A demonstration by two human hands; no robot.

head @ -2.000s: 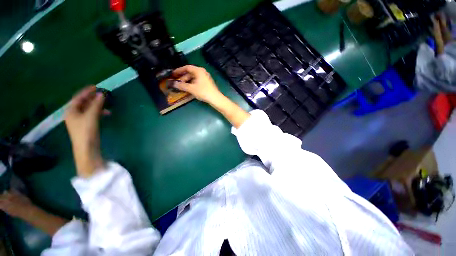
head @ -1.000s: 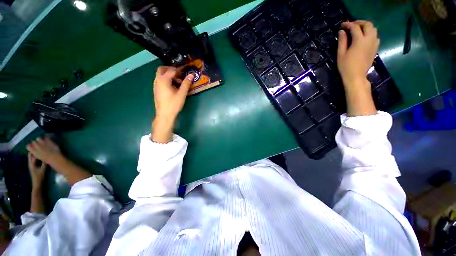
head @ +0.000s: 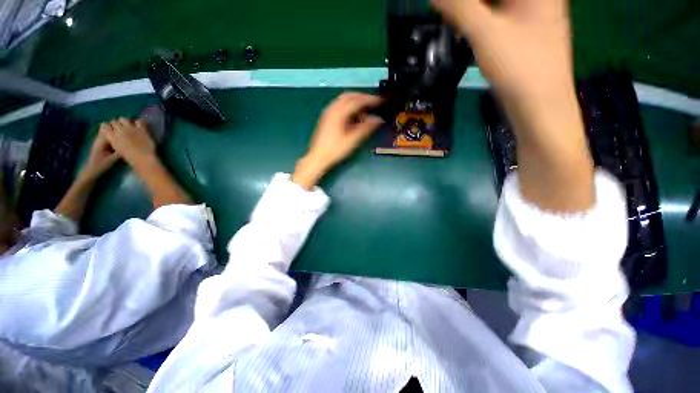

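The orange nest (head: 402,139) lies at the foot of the black press (head: 427,57), on a black base with a pale front edge. A small round dark component (head: 414,130) sits in the nest. My left hand (head: 343,129) is just left of the nest, fingers curled near the base; whether it holds anything cannot be told. My right hand (head: 513,31) is raised at the top edge, blurred and partly cut off, near the top of the press. The press handle is not visible.
The black blister tray (head: 642,184) is at the right, partly behind my right forearm. A black holder (head: 186,94) is at the left. Small dark parts (head: 250,54) lie on the far green surface. A neighbouring person's hands (head: 127,140) are at the left.
The view has turned right. My left hand has drawn back from the component in the nest. My right hand has moved from the tray up to the top of the press.
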